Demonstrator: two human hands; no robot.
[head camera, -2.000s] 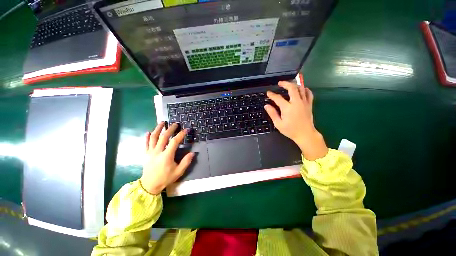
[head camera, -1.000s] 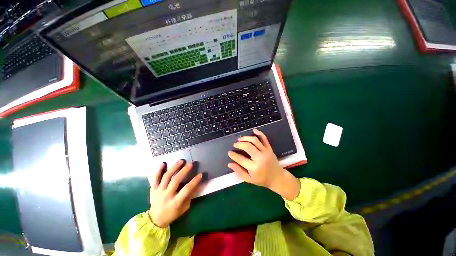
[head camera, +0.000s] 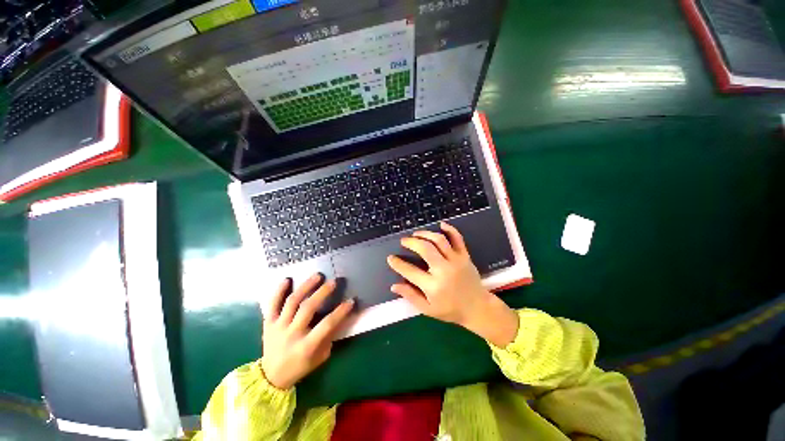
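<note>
An open dark grey laptop (head camera: 495, 239) sits tilted before me on a white and red carrier pad (head camera: 525, 280). Its screen (head camera: 194, 103) shows a keyboard test window (head camera: 318, 90) with green keys. My right hand (head camera: 443, 276) rests with its fingertips on the touchpad (head camera: 366, 267), fingers spread, holding nothing. My left hand (head camera: 297, 336) lies at the laptop's left front, fingers spread over the palm rest beside the touchpad, also empty. No finger is on the keyboard (head camera: 370, 198).
A small white test piece (head camera: 577, 234) lies on the green bench (head camera: 654, 198) at right. A closed laptop (head camera: 82, 310) lies on a white pad at left. Another open laptop (head camera: 52, 129) is at upper left, and part of one (head camera: 753, 39) at upper right.
Both hands have come off the keyboard to the touchpad and palm rest. The view has turned, so the laptop appears more tilted. The blue blocks in the side window are gone since one second ago.
</note>
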